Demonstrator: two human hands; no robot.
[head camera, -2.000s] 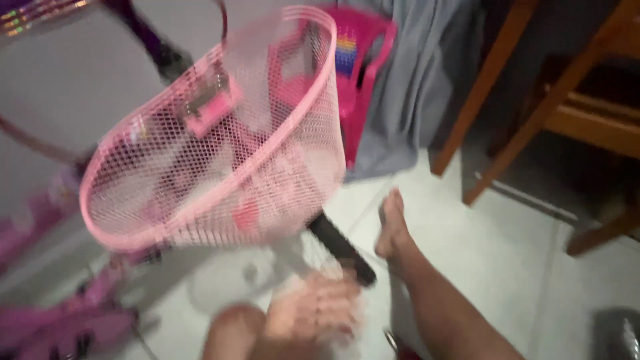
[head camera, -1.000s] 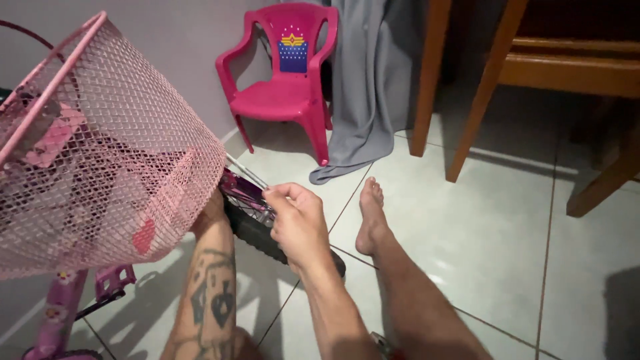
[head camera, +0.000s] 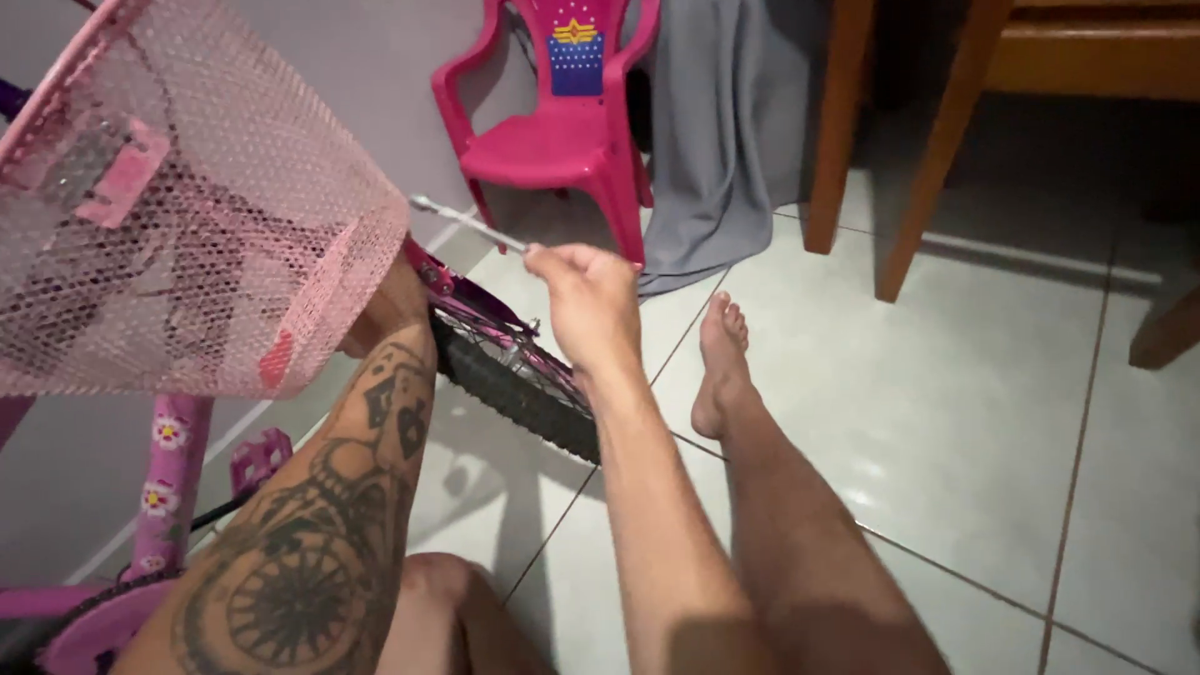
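My right hand (head camera: 592, 295) grips one end of a slim metal wrench (head camera: 469, 222), whose other end points up and left toward the basket. A pink mesh bicycle basket (head camera: 216, 216) fills the upper left. My left hand (head camera: 389, 305) is partly behind the basket's lower right edge, by the top of the front wheel; its fingers are hidden. The front wheel's black knobby tire (head camera: 516, 398) runs down to the right below my hands, with a pink and purple fork (head camera: 487, 305) beside it. The bicycle's purple frame (head camera: 169, 478) bears flower prints.
A pink plastic child's chair (head camera: 544, 145) stands by the wall, beside a grey cloth (head camera: 717, 141) hanging to the floor. Wooden furniture legs (head camera: 839, 131) stand at the right. A pink pedal (head camera: 261, 459) is below the basket. My bare foot (head camera: 724, 361) rests on the tiled floor.
Two seconds ago, a blurred hand was low beside the tire. One second ago, my right hand was nearer the fork with the tool; now it is farther from the fork, with the wrench raised.
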